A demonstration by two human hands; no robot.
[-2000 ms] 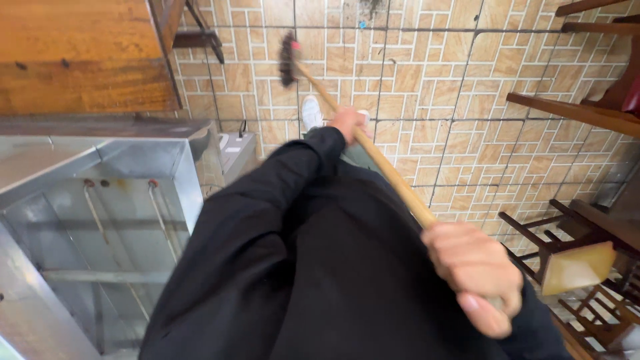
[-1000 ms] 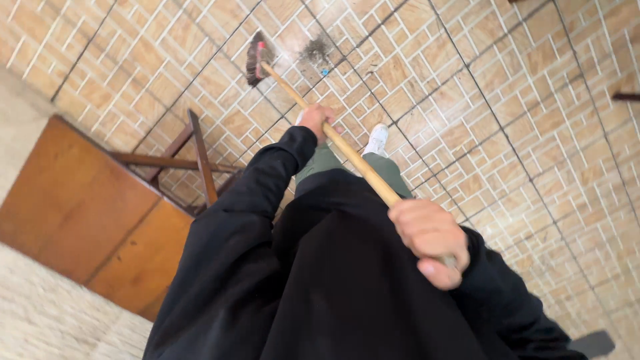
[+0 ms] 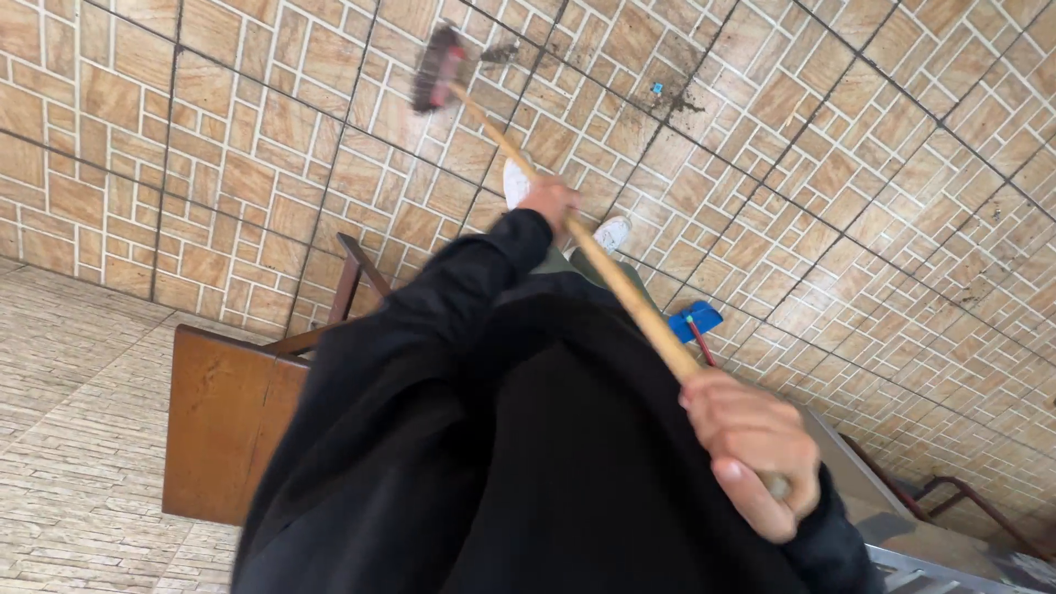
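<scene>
Both my hands hold the pale wooden handle of a broom (image 3: 631, 299). My right hand (image 3: 752, 450) wraps the handle near its top end, at the lower right. Farther down the handle, above my shoes, my left hand (image 3: 551, 202) grips it. The broom head (image 3: 437, 70), dark bristles with a red part, is blurred and stands over the tiled floor at the upper left of centre. Beside its bristles lies a small clump of dark dirt (image 3: 500, 54). More dark debris (image 3: 683, 103) with a small blue scrap (image 3: 657, 88) is on the tiles to the right.
A blue dustpan (image 3: 695, 320) with a red handle is on the floor right of my feet. A wooden table (image 3: 219, 421) and dark wooden legs (image 3: 346, 276) are at the left, by a stone-patterned wall (image 3: 74, 412). Metal equipment (image 3: 932, 549) stands at the lower right.
The view has turned and shifted strongly. Both hands keep hold of the broom handle. The broom head was left of the debris pile a second ago; now a small clump lies beside it, apart from other debris.
</scene>
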